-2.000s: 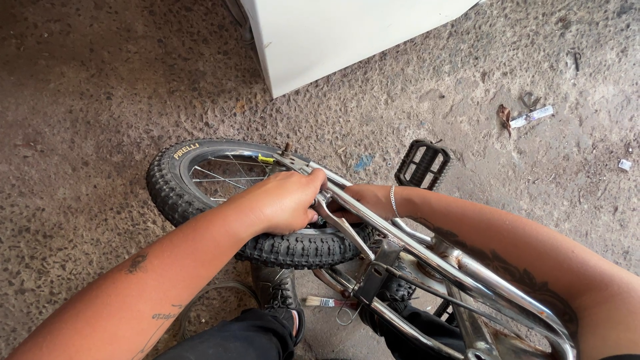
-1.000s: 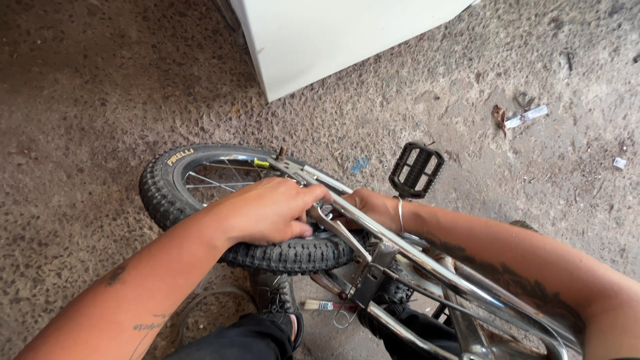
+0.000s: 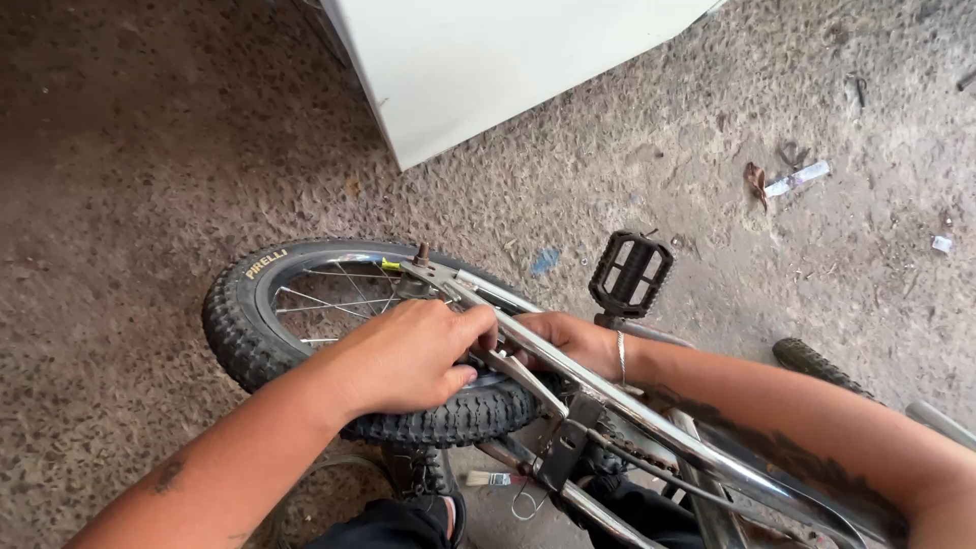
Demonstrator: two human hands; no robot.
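A bicycle with a chromed frame [image 3: 640,415] lies tilted across the person's legs. Its knobby Pirelli tyre [image 3: 236,347] surrounds a spoked wheel at the left. My left hand [image 3: 415,354] is over the wheel, fingers curled at a silver brake arm [image 3: 530,385] beside the frame tube; its fingertips are partly hidden. My right hand [image 3: 560,343] reaches under the same tube from the other side, its fingers near that arm and mostly hidden. Whether either hand grips a small part cannot be seen. A threaded axle end [image 3: 422,255] stands up at the dropout, near a yellow piece [image 3: 390,265].
A white panel or cabinet [image 3: 488,69] stands at the top. A black pedal [image 3: 631,274] juts out beyond the right wrist. A paintbrush [image 3: 490,479] lies on the floor by a shoe [image 3: 423,473]. Scraps of litter [image 3: 797,178] lie on the rough floor at right.
The pedal has turned a little since the earliest frame. Both hands remain around the same part of the frame, with small shifts of the fingers.
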